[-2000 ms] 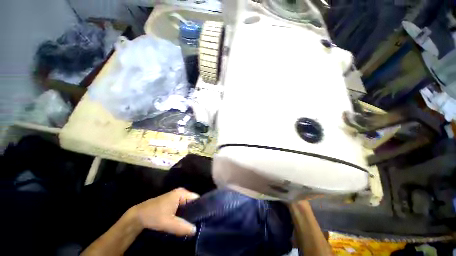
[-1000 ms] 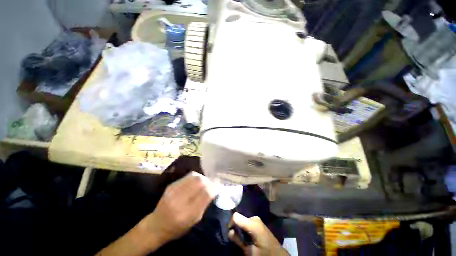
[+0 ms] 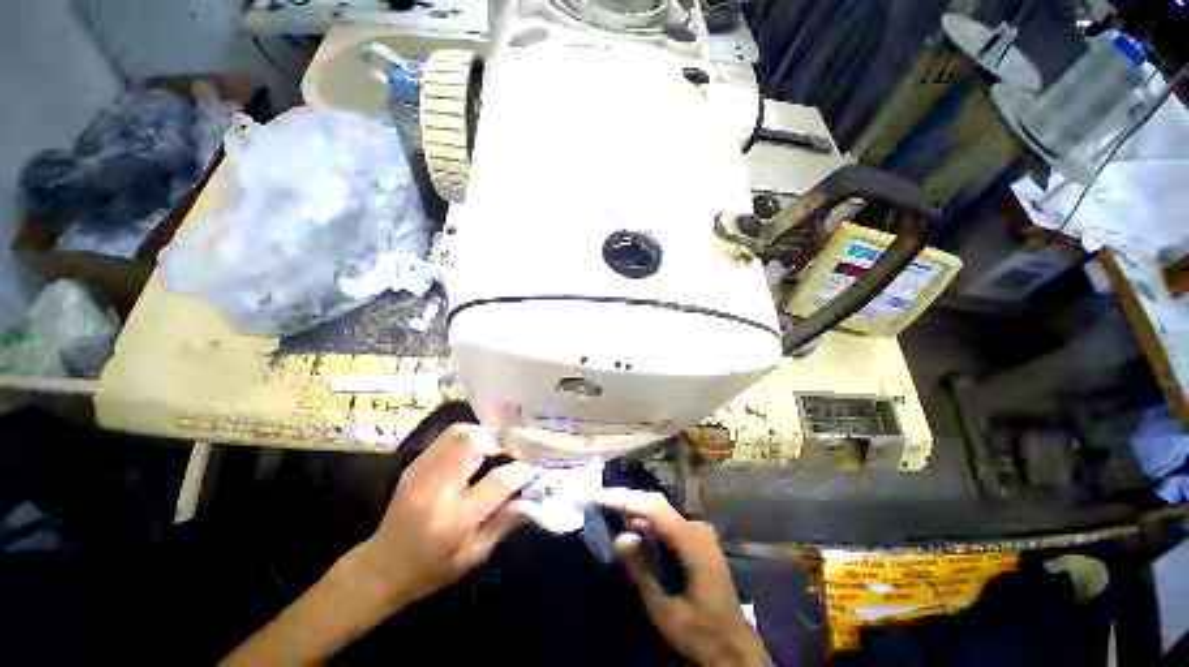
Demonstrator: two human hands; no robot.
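Note:
The large cream machine head (image 3: 600, 196) fills the middle of the view. Below it, my left hand (image 3: 450, 502) has its fingertips together at a bright white lit area (image 3: 563, 495); whether it pinches a small piece there is too blurred to tell. My right hand (image 3: 672, 567) is closed on the dark cloth (image 3: 602, 532), just right of the white area. The dark garment (image 3: 483, 619) fills my lap under both hands. The needle area is hidden by the head and my fingers.
A crumpled plastic bag (image 3: 307, 215) lies on the cream table (image 3: 157, 378) at left, beside the ribbed handwheel (image 3: 450, 124). A black curved bar (image 3: 900, 196) and control panel (image 3: 874, 280) stand right of the head. A yellow-orange printed sheet (image 3: 900, 584) lies low right, partly under dark cloth.
The view has shifted, so the machine head sits further left and the panel shows more. My hands have come together from either side of the garment to the lit area under the head.

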